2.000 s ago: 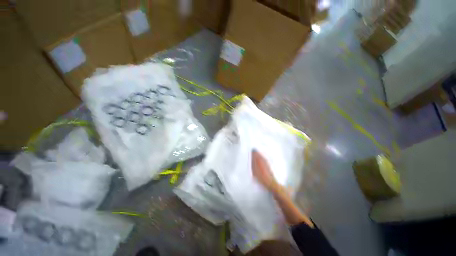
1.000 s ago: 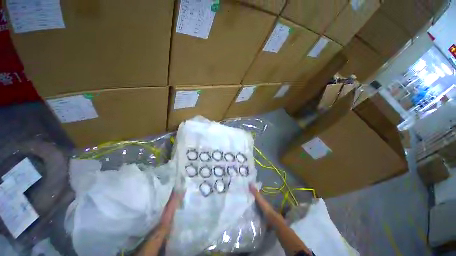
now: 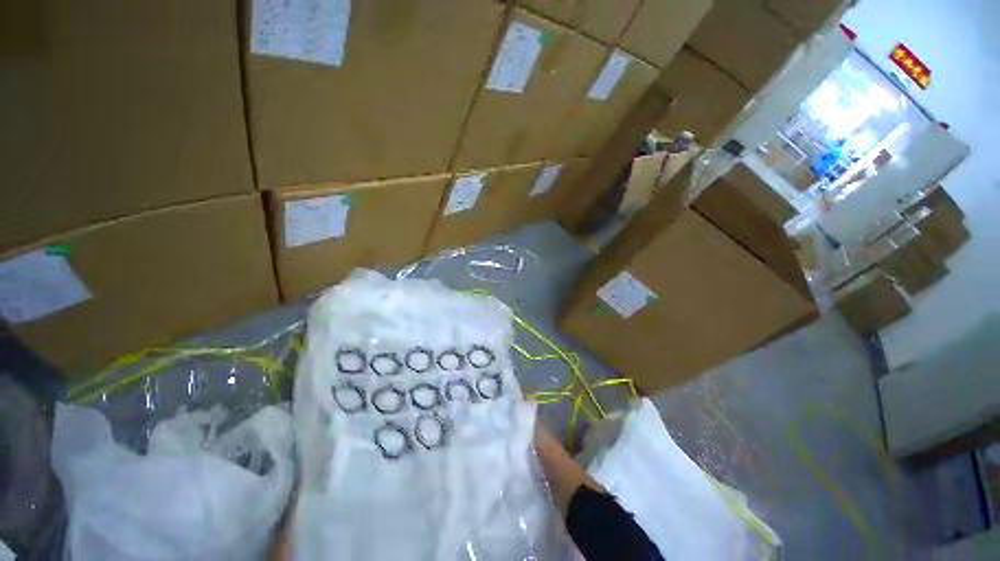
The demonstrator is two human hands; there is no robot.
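A white tray bundle (image 3: 428,482) with dark ring parts (image 3: 423,396) in rows on its top is in front of me, wrapped in whitish foam or film. My right hand (image 3: 552,451) is at the bundle's right side, its fingers mostly hidden by it. My left hand (image 3: 284,541) shows only as a small piece at the bundle's lower left edge. The undersides of the bundle and the fingertips are hidden.
White foam or bags (image 3: 175,482) lie to the left. Another white bundle (image 3: 669,482) lies to the right. Yellow strapping (image 3: 570,373) is loose on the floor. Stacked cartons (image 3: 362,110) form a wall ahead. An open carton (image 3: 702,296) stands at right.
From one second ago, the ring bundle sits further left and looks larger and closer, with a hand still at each side. Two seconds ago one hand was on the right white bundle.
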